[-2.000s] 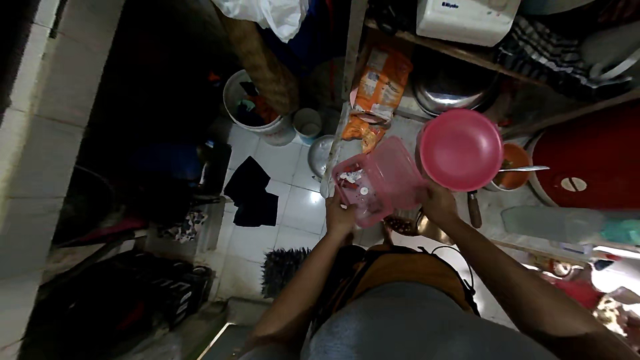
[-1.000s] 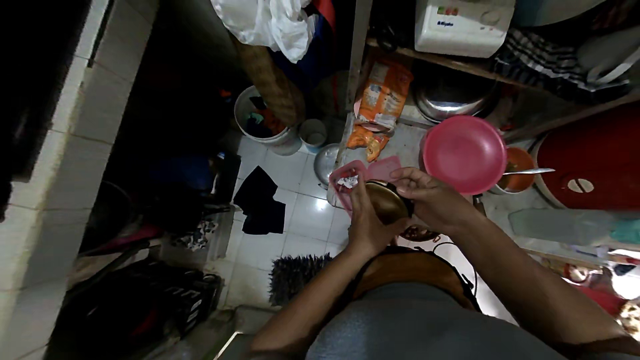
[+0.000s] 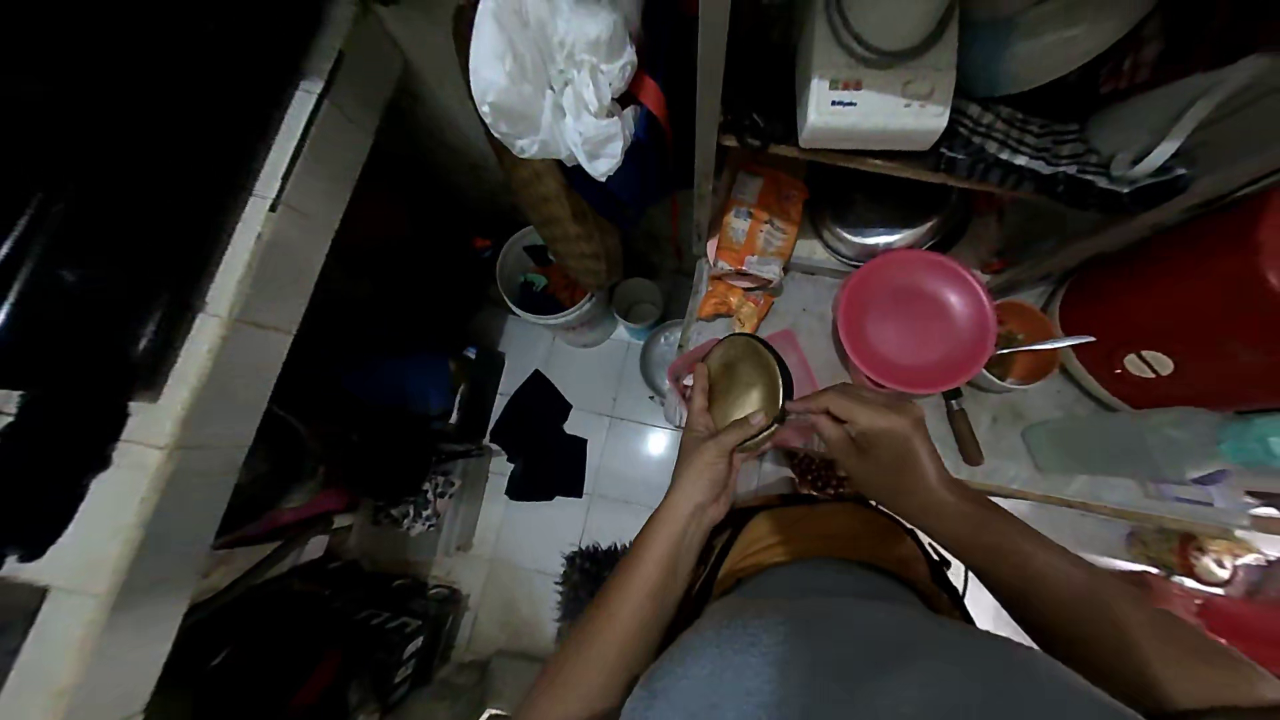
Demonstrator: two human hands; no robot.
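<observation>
My left hand (image 3: 712,450) grips a round gold-coloured metal bowl or lid (image 3: 742,385) with a dark rim, held tilted with its curved face toward the camera. At the right rim are the fingertips of my right hand (image 3: 870,435); whether they pinch the rim or something small there, I cannot tell. Behind the gold piece lies a pink translucent plastic container (image 3: 795,360), partly covered. Small reddish-brown pieces (image 3: 820,472) show below, between my hands. A pink plastic bowl (image 3: 917,320) sits just beyond my right hand.
A knife's wooden handle (image 3: 963,430) pokes out near the pink bowl. Right of that bowl stands an orange bowl (image 3: 1022,335) with a spoon. An orange packet (image 3: 758,225) lies behind, below a shelf edge (image 3: 870,165). A red container (image 3: 1180,310) is at the right, a white bucket (image 3: 575,320) on the floor.
Two seconds ago both hands were at the pink container; one second ago they held the gold piece. Since then it has tilted to show its curved face, and my right hand has moved to its right rim.
</observation>
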